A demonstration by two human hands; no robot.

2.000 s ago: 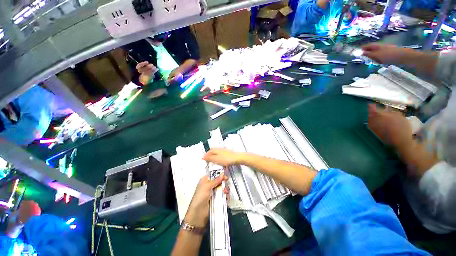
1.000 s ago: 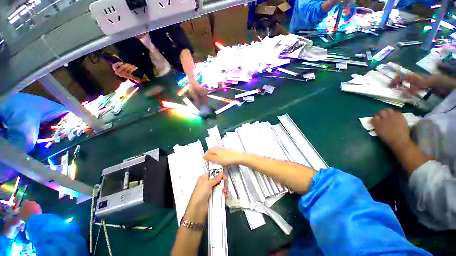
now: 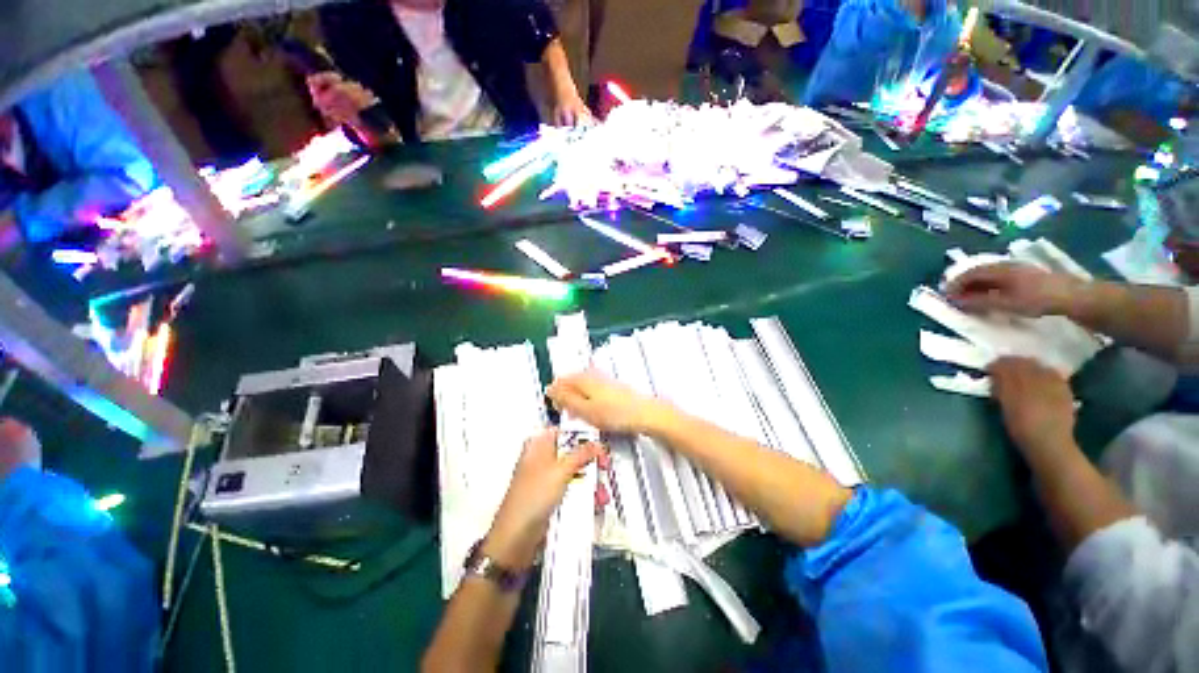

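Note:
My left hand (image 3: pixel 542 476), with a bracelet on the wrist, grips a long white channel profile (image 3: pixel 567 592) that runs down to the bottom edge. A small dark-marked piece (image 3: pixel 575 438) shows at its fingertips. My right hand (image 3: pixel 600 401), in a blue sleeve, has its fingertips pinched just above, at the same strip; what they hold is too small to tell. Ribbed white channels (image 3: pixel 684 394) lie side by side to the right, and flat white pieces (image 3: pixel 480 408) lie to the left. A limp white curved strip (image 3: pixel 710 592) hangs at the near end.
A black and silver-grey box (image 3: pixel 296 440) with cables stands left. One glowing bar (image 3: pixel 526 284) and several thin strips lie beyond the channels, before a large glowing heap (image 3: pixel 697 151). Another person's hands (image 3: pixel 1032 381) handle white pieces at right. More people work across the bench.
The view has tilted, and the overhead outlet strip is gone from view. The person opposite has drawn a hand back from the glowing bar. My hands stay at the same strip, with my right fingers shifted slightly.

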